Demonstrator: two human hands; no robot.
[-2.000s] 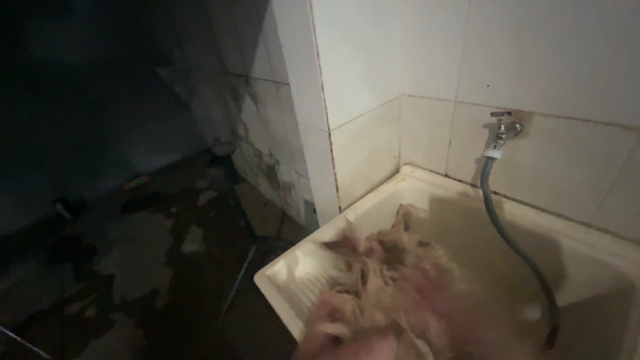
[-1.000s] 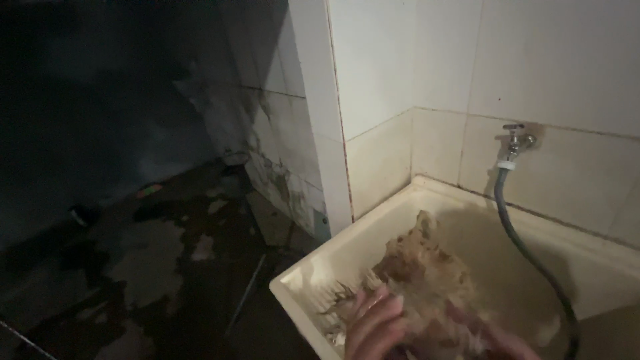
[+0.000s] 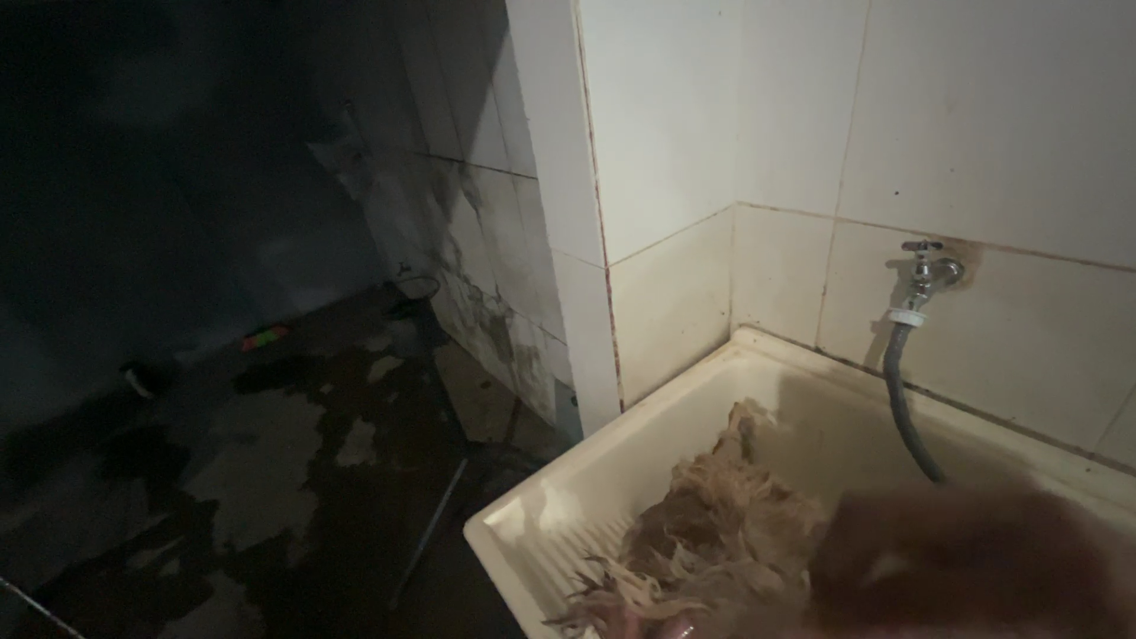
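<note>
A wet, tan, long-haired animal, apparently a small dog, is in the cream laundry sink, against its ribbed slope. My right hand is a large dark blur at the lower right, beside the fur and close to the camera; its fingers cannot be made out. At the bottom edge, a pinkish patch low in the fur looks like part of my left hand, mostly hidden. Above the sink, a metal tap on the tiled wall holds a grey hose, whose lower end is hidden behind the blur.
A white wall corner rises at the sink's left. The dark floor at left has wet patches and a thin pale rod. By the far wall lies a small red and green object.
My left hand was plainly on the fur one second ago and has moved down, nearly out of view. My right hand now shows larger and blurred at the right.
</note>
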